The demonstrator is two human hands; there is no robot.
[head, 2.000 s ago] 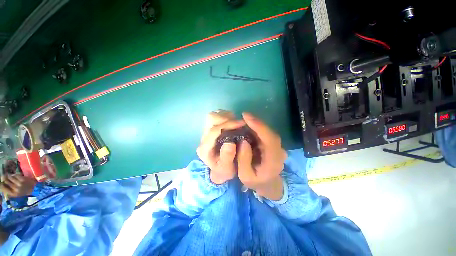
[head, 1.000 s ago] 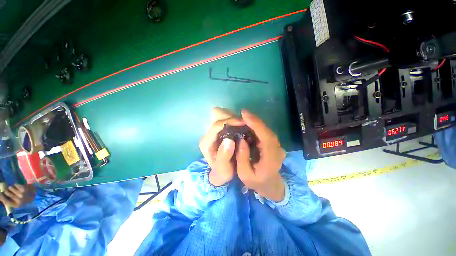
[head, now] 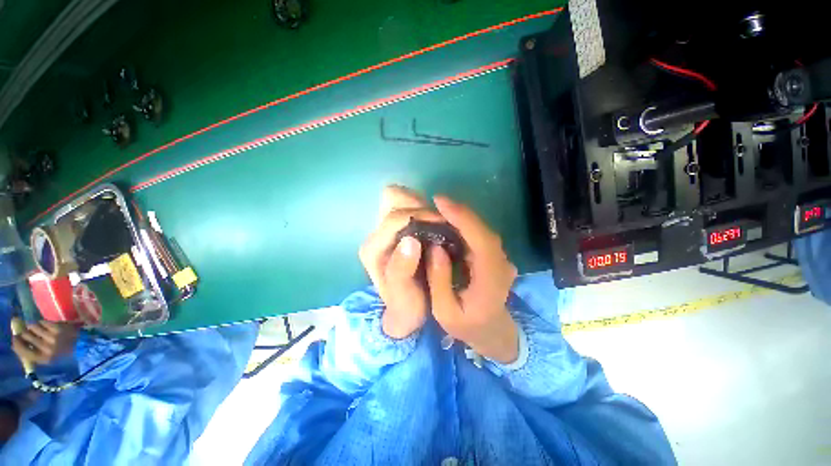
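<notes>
A small dark round assembly [head: 432, 235] is held between both hands, close in front of my body and above the front part of the green bench strip. My left hand [head: 394, 264] is around its left side with the thumb on its near face. My right hand [head: 478, 278] is around its right side with the thumb beside the other thumb. The fingers cover much of the assembly, and its underside is hidden.
Two hex keys [head: 433, 139] lie on the strip. A black test fixture [head: 597, 232] with red displays stands at right. A clear parts tray [head: 150, 314] sits at left, with a person's hand [head: 46, 342] beside it. Dark assemblies [head: 146, 105] sit on the belt beyond the red line.
The assembly is tilted slightly differently between my thumbs. Assemblies on the belt have shifted slightly right. Fixture display digits have changed. The other person's hand has moved slightly right.
</notes>
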